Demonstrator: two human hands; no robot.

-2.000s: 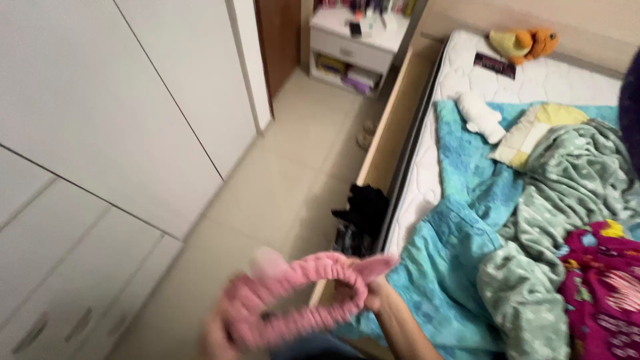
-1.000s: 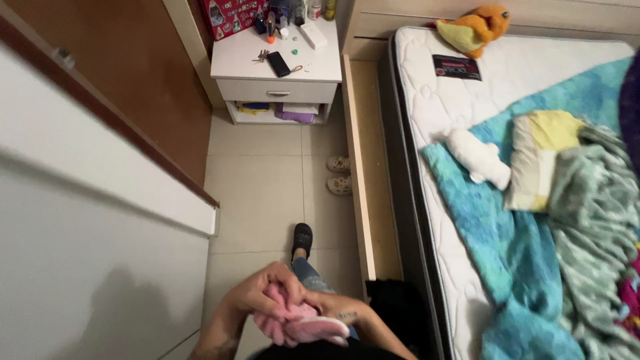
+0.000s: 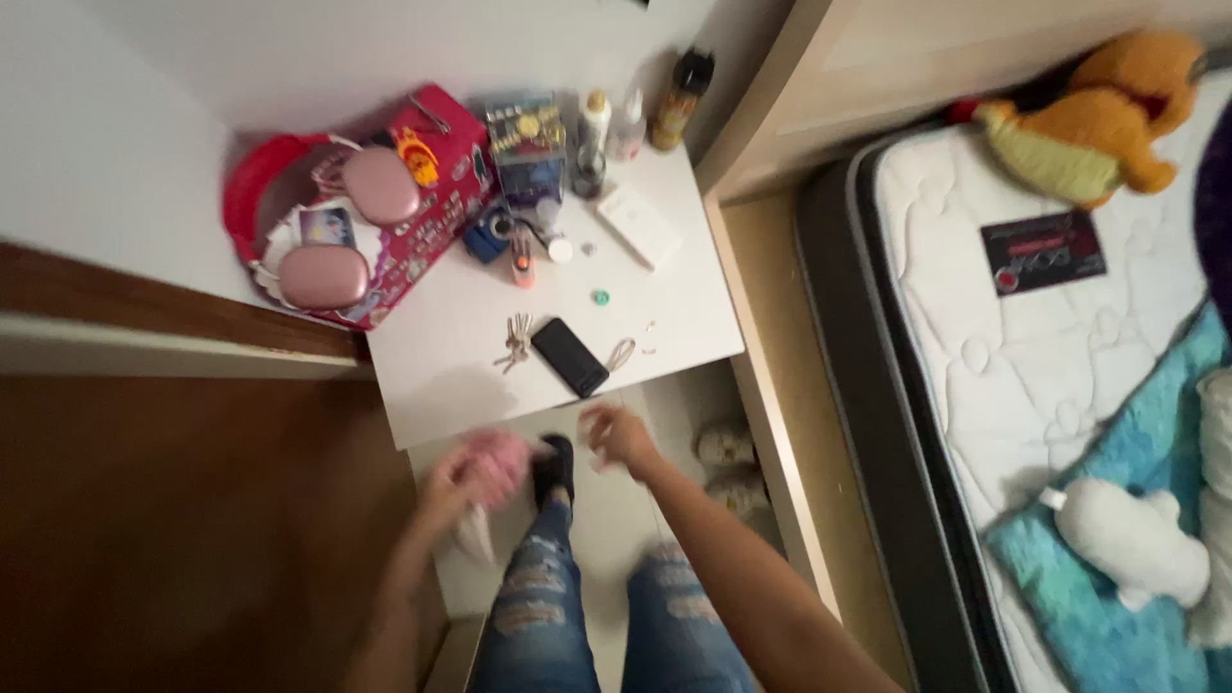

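Bunched up in my left hand (image 3: 450, 489) is a pink fabric headband (image 3: 496, 467), blurred by motion, with a pale part hanging below it. My right hand (image 3: 616, 441) holds nothing; its fingers are bent and apart, just off the front edge of the white nightstand (image 3: 452, 404). On the nightstand near that edge lie a black phone-like device (image 3: 570, 356), a bunch of keys (image 3: 517, 342) and a small looped cord (image 3: 622, 355). Pink over-ear headphones (image 3: 381, 185) rest at the left on a red patterned box (image 3: 445, 207).
Several bottles, one a dark spray can (image 3: 681, 101), stand at the nightstand's back, near a white box (image 3: 637, 226). Right of it is a bed with a bare mattress (image 3: 962, 385), an orange plush toy (image 3: 1107, 125) and a white plush toy (image 3: 1131, 544). Clogs (image 3: 727, 446) lie on the floor by the wooden bed frame (image 3: 770, 423).
My view has moved up to the nightstand. Both hands were on the pink headband; my right hand has let go, and the headband is now bunched in my left hand.
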